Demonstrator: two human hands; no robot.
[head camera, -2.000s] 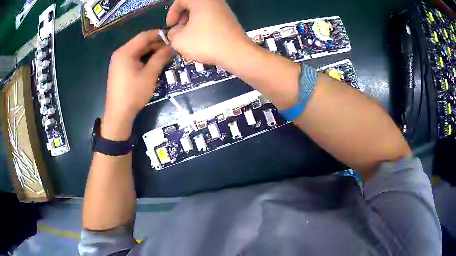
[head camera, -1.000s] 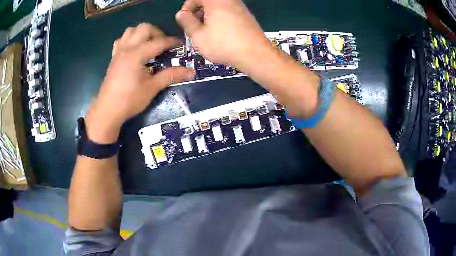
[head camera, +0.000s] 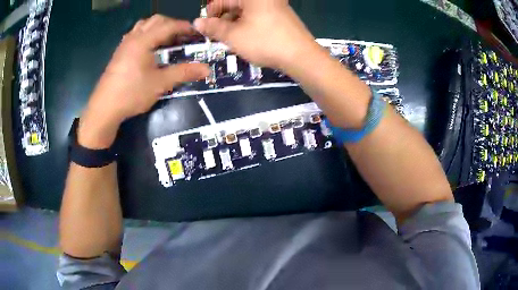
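A white panel with a black circuit board (head camera: 244, 71) lies at the back, partly under my hands. A round yellow part shows at its right end. A second such panel (head camera: 244, 148) lies nearer me, its right end behind my right forearm. A thin white stick (head camera: 207, 111) lies between the panels. My left hand (head camera: 142, 65) is over the back panel's left end, thumb and fingers apart. My right hand (head camera: 250, 28) is above the same panel, fingertips bent together. Whether the right fingertips hold something small is too blurred to tell.
Another filled panel (head camera: 33, 85) stands lengthwise at the left. A cardboard tray edge (head camera: 7, 124) is cut off at the far left. A black cylindrical tool (head camera: 456, 113) lies at the right. Boards with yellow parts (head camera: 500, 113) are at the far right. All rest on the dark green mat (head camera: 255, 198).
The view has shifted, so the box at the top is mostly out of the picture. My left hand has opened and moved apart from my right hand, and the pale piece between the fingertips no longer shows clearly.
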